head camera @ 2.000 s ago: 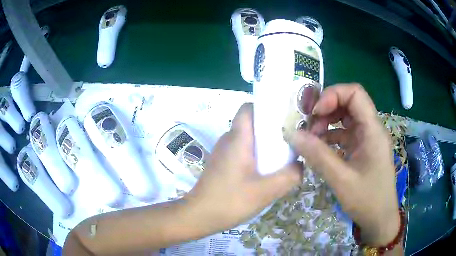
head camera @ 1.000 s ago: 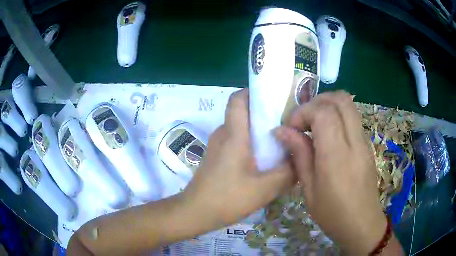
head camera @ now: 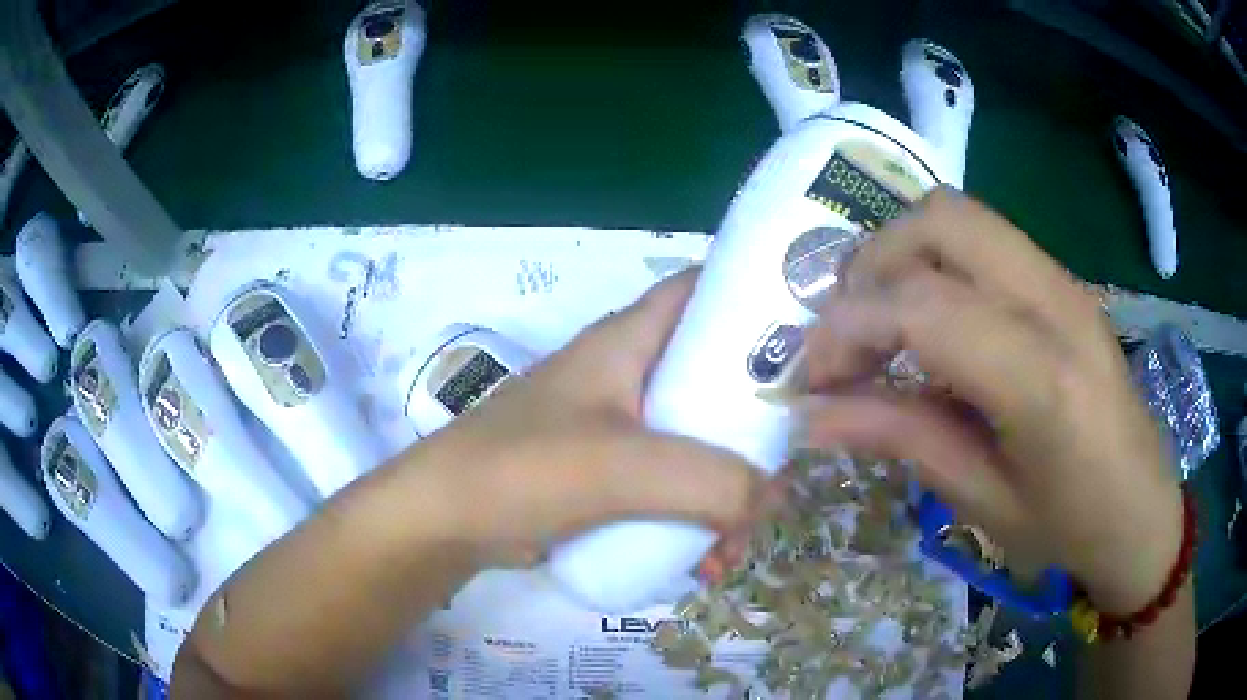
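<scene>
A white handset [head camera: 725, 328] is held tilted, its head up and to the right. Its display window [head camera: 862, 192] shows digits and bars. Below the display are the main round button [head camera: 818, 267] and a small oval button [head camera: 775, 353]. My left hand [head camera: 602, 424] is wrapped around the handset's body from the left. My right hand [head camera: 978, 356] is over the panel's right side, its fingers bent and blurred near the buttons. Whether a film piece is at its fingertips cannot be seen.
Several handsets [head camera: 294, 383] lie on the white printed paper [head camera: 547, 274] and at the left edge. The green conveyor [head camera: 574, 123] behind carries spaced handsets. Film scraps [head camera: 807, 602] lie front right, beside a blue tray [head camera: 985, 581]. A crinkled clear bag [head camera: 1173, 397] lies at the right.
The held handset has come down and turned from upright to tilted right, showing the oval button. My right hand has moved right and opened somewhat. Handsets on the conveyor have shifted.
</scene>
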